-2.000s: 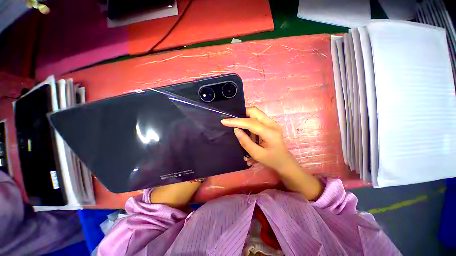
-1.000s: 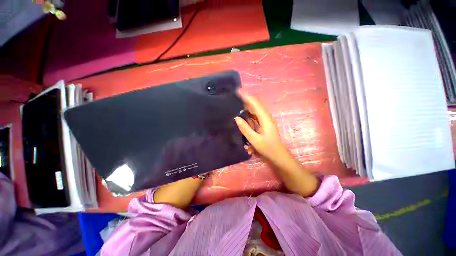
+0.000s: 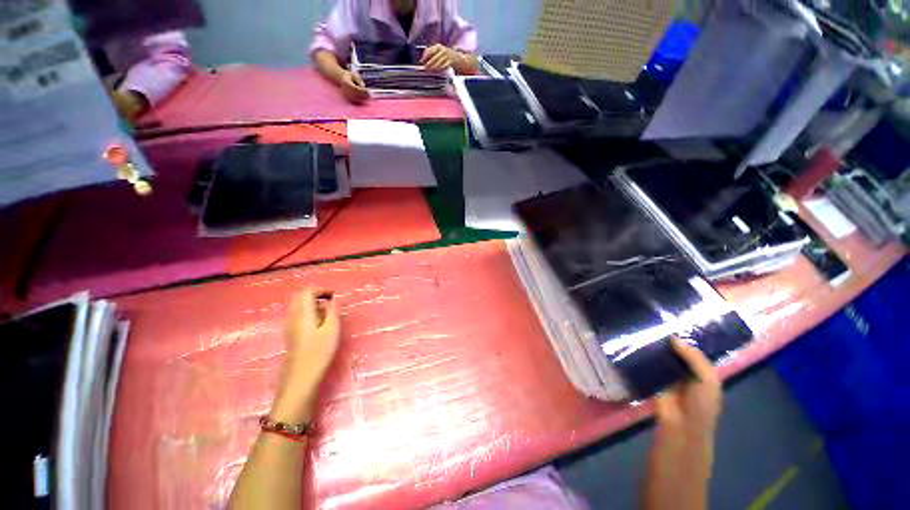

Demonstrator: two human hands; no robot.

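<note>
A glossy black tablet (image 3: 609, 269) lies tilted over the right-hand stack with white foam edges (image 3: 561, 329). Glare crosses its near part. My right hand (image 3: 693, 383) holds its near right edge, thumb on top; the fingers underneath are hidden. My left hand (image 3: 313, 329) is over the bench left of centre, away from the tablet, fingers loosely curled with a small dark gap between them. I see nothing held in it.
Pink bench film (image 3: 429, 339) lies between the left tablet stack (image 3: 95, 398) and the right one. Another tablet stack (image 3: 698, 224) is farther right. A person's hands (image 3: 439, 58) hold a stack across the bench. A blue bin (image 3: 848, 369) is at right. A sheet (image 3: 50, 110) hangs upper left.
The view has swung up and right. The tablet, earlier held back-up in front of me, is now over the right stack. My left hand, mostly hidden under it before, is away from it.
</note>
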